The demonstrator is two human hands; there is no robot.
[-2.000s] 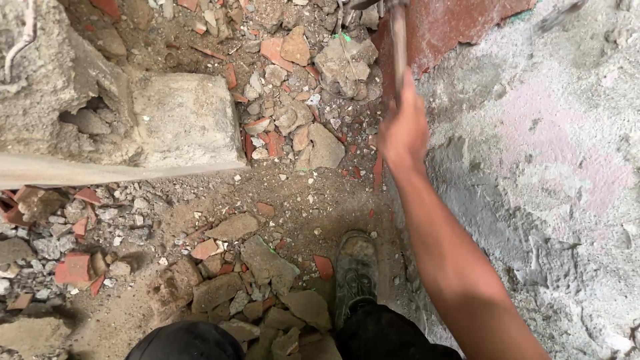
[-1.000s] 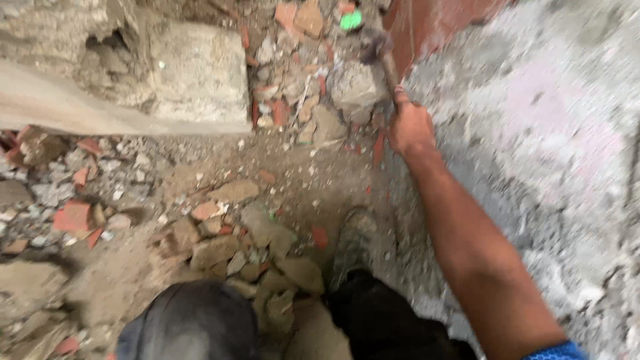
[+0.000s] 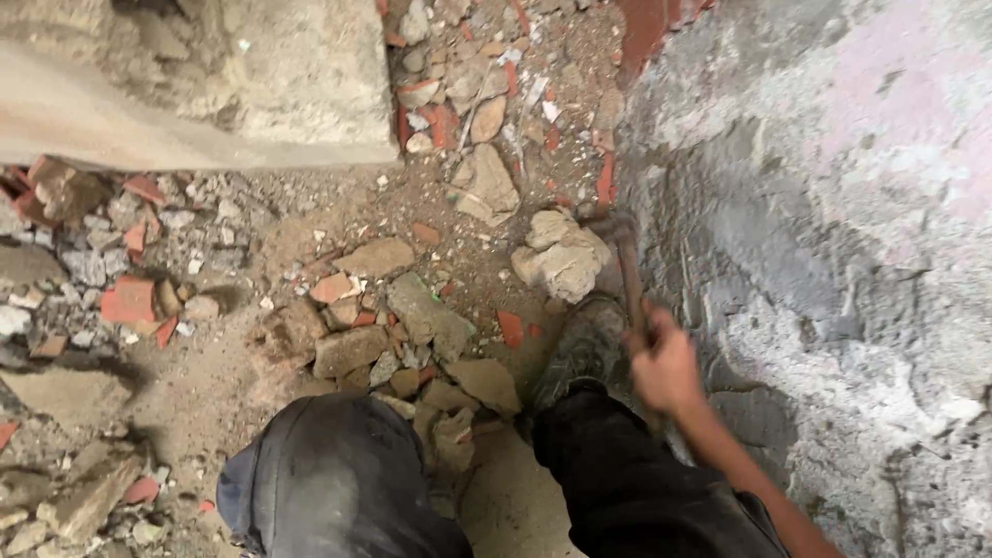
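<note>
My right hand (image 3: 665, 363) is closed around the wooden handle of a hammer (image 3: 632, 271), beside my right boot and close to the rough wall. The hammer's head, somewhat blurred, is at the right side of a pale lump of rubble (image 3: 564, 254), which lies just beyond the toe of my boot (image 3: 581, 341). Whether the head touches the lump I cannot tell. My left hand is out of the frame.
A plastered wall (image 3: 814, 232) with patchy surface rises on the right. A broken masonry block (image 3: 310, 93) stands at the upper left. Stone chunks (image 3: 353, 349) and red brick shards (image 3: 130, 301) litter the dirt floor, several near my knee (image 3: 341, 473).
My right hand has come back toward my boot with the hammer. The pale lump now lies by the boot's toe, where earlier frames show bare ground.
</note>
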